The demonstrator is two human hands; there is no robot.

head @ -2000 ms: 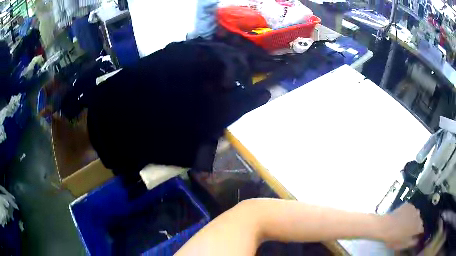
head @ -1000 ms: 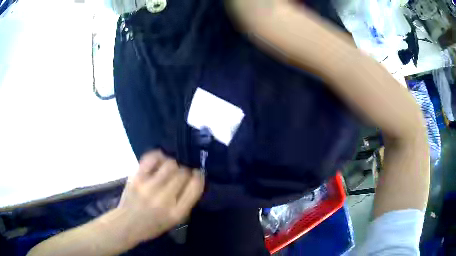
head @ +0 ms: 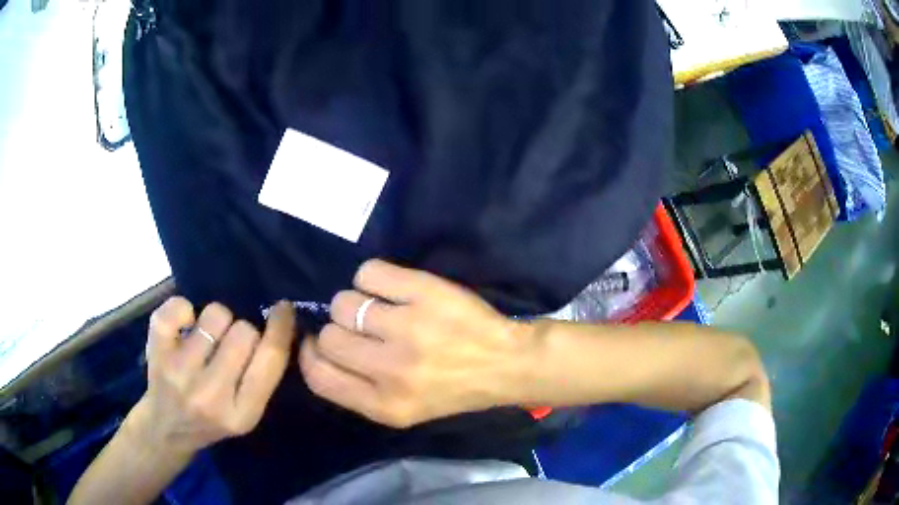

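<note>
A large black garment [head: 473, 148] fills the middle, partly on the white table and hanging over its front edge. A blank-looking white tag [head: 323, 184] lies on the cloth. My left hand [head: 215, 370] and my right hand [head: 409, 345] are side by side at the garment's lower part, fingers curled and pinching the black cloth. A small strip of white lettering [head: 296, 308] shows on the cloth between them. The fingertips are partly hidden in the folds.
The white table [head: 59, 217] is at the left, with a black-outlined slide cover [head: 110, 89]. A red basket [head: 672, 266] with clear bags is below the cloth at the right. A wooden-topped stool [head: 800, 202] stands on the green floor. Blue fabric [head: 779, 99] is at the upper right.
The view has swung from the table and blue bin to the garment. My right arm has come down from the top, and its hand is now beside my left on the cloth.
</note>
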